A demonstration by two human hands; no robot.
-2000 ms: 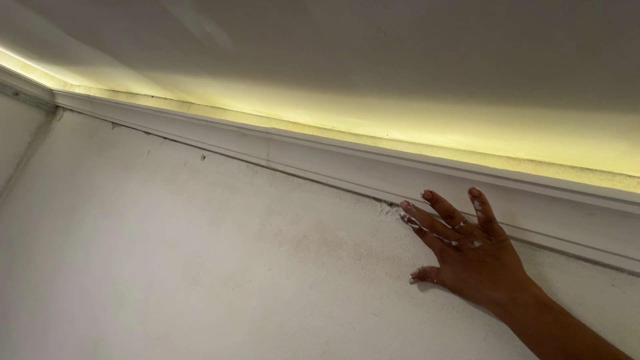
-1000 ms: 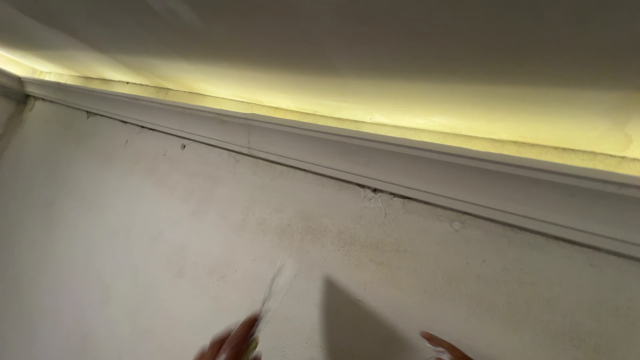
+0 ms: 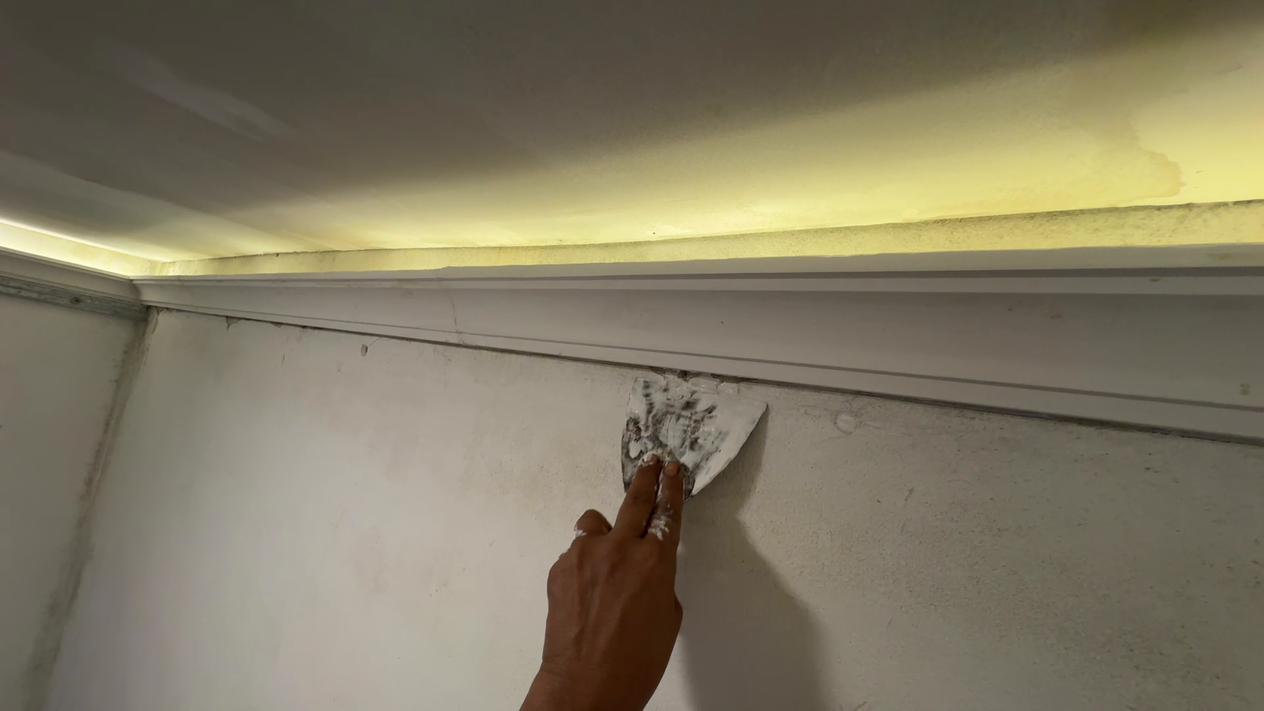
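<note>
My left hand [image 3: 617, 592] grips a putty knife, with two fingertips pressed on the broad metal blade [image 3: 696, 425]. The blade is smeared with white filler and its wide edge points upward, at the seam just below the white cornice [image 3: 889, 336]. It lies close to the wall [image 3: 415, 513] and casts a shadow to the right. The handle is hidden under my palm. White smears mark my fingers. My right hand is out of view.
Yellow light glows along the ceiling [image 3: 592, 109] above the cornice. A stained wall corner [image 3: 104, 454] runs down at the left. Small chips mark the wall under the cornice, and a round blemish [image 3: 845, 424] lies right of the blade.
Two seconds ago my right hand touched the wall below the cornice; it has left the view. My left hand has moved up from the bottom edge with the putty knife.
</note>
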